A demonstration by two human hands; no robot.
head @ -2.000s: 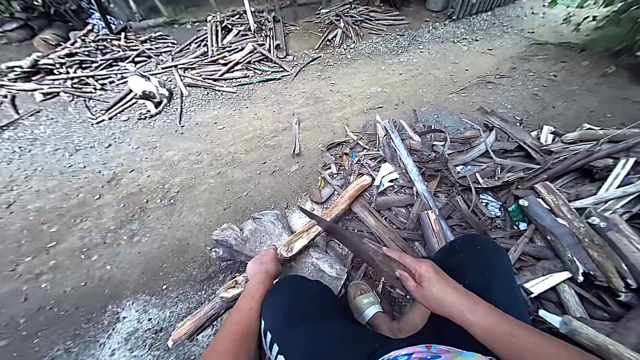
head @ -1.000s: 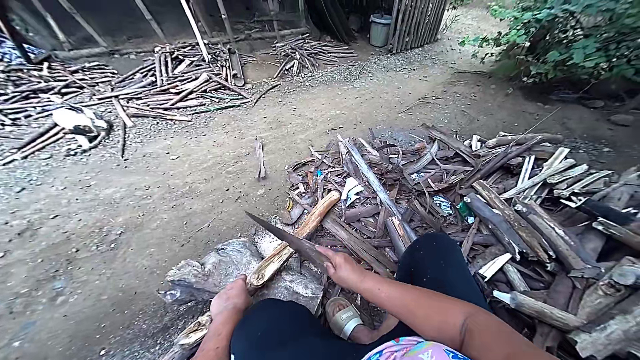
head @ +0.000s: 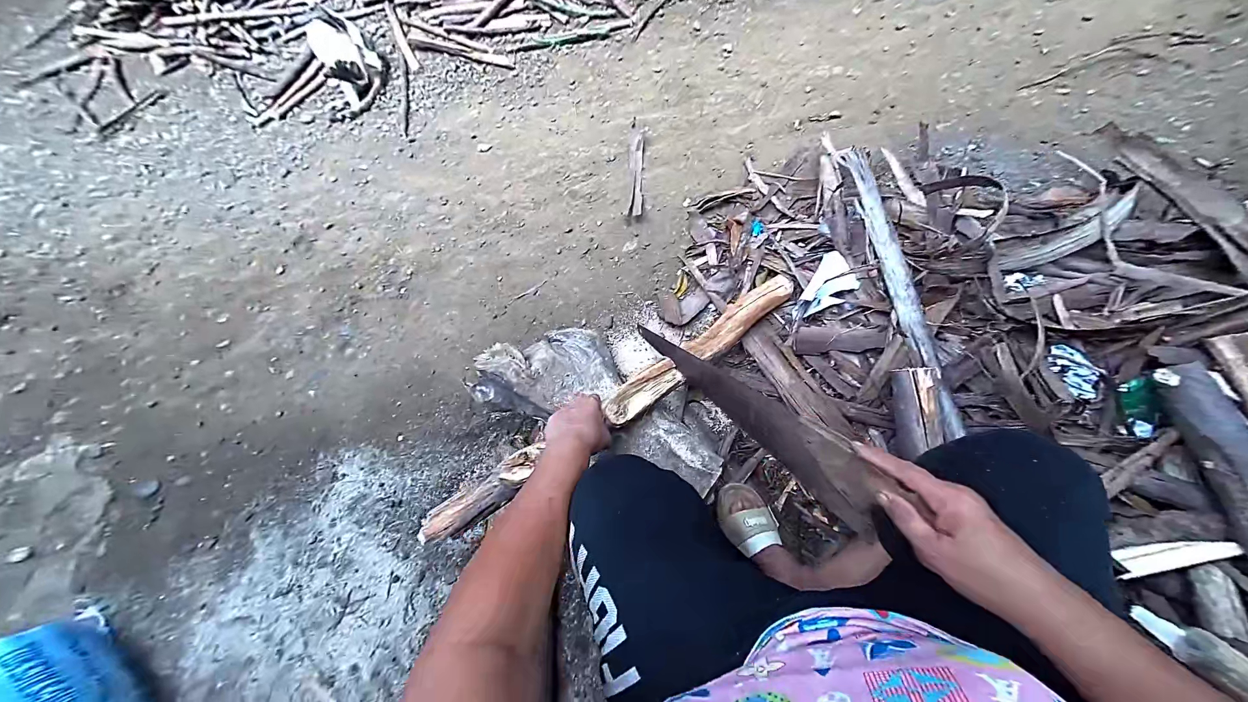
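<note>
My left hand point(head: 577, 425) grips a debarked piece of wood point(head: 726, 330) near its lower left end; the wood lies slanting across a grey wooden block point(head: 575, 366) on the ground. My right hand point(head: 936, 507) holds a dark handsaw point(head: 770, 414) at its wide end, with the handle hidden. The narrow tip of the blade points up and left and overlaps the wood in view; whether they touch I cannot tell. Another split stick point(head: 468, 505) lies beyond my left wrist. Below the blade, my sandalled foot point(head: 746, 517) rests between my knees.
Bark strips and split wood point(head: 1053, 283) cover the ground at right, with a pale pole point(head: 892, 244) and a short log point(head: 916, 409) among them. Sticks point(head: 468, 29) lie at the upper left beside a white animal point(head: 336, 49). A blue item point(head: 68, 663) sits at the lower left.
The right hand and saw have drawn back toward my body since one second ago. My left hand stays at the wood's lower end. The view has tilted down from the previous frame.
</note>
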